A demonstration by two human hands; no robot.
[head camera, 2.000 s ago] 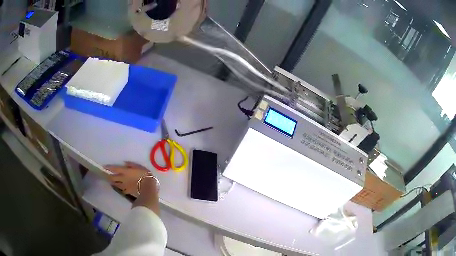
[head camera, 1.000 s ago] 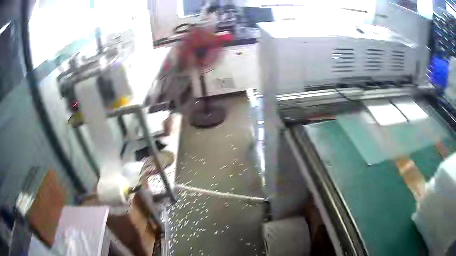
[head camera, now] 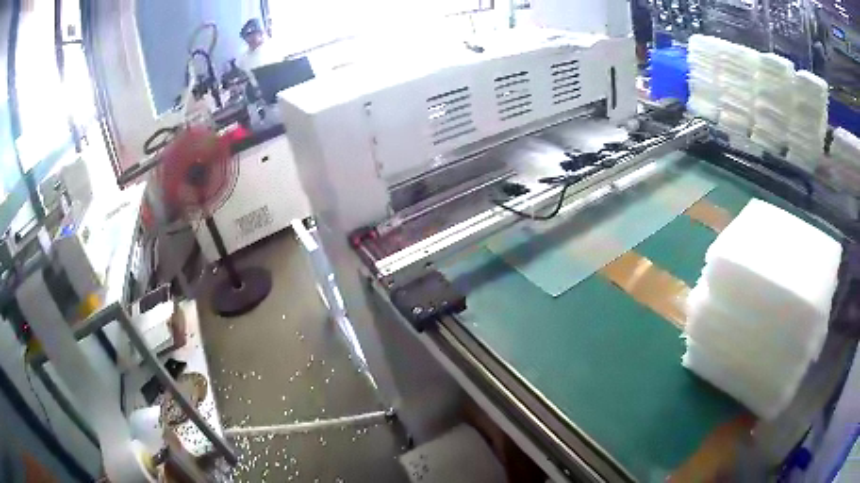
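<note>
Neither of my hands is in the picture. Nearest in front of me is a large machine with a green bed (head camera: 566,368). A tall white sheet stack (head camera: 766,302) with jagged layered edges stands on the right part of the bed. A thin translucent sheet (head camera: 575,255) lies flat on the bed, with brown tape strips (head camera: 651,286) beside and below it. The machine's white housing (head camera: 471,104) with vent slots and a rail with black cables spans the back of the bed.
A red fan (head camera: 196,174) stands on the floor left of the machine. White piles (head camera: 754,99) and a blue bin (head camera: 669,73) are at the back right. A metal frame (head camera: 174,377) and benches are at the left. A pale tube (head camera: 311,424) crosses the speckled floor. A person (head camera: 252,36) is far back.
The view has swung right, away from the bench with the blue trays, scissors, phone and cutter. My left hand, resting at that bench's edge before, is out of view. The white stack now shows fully.
</note>
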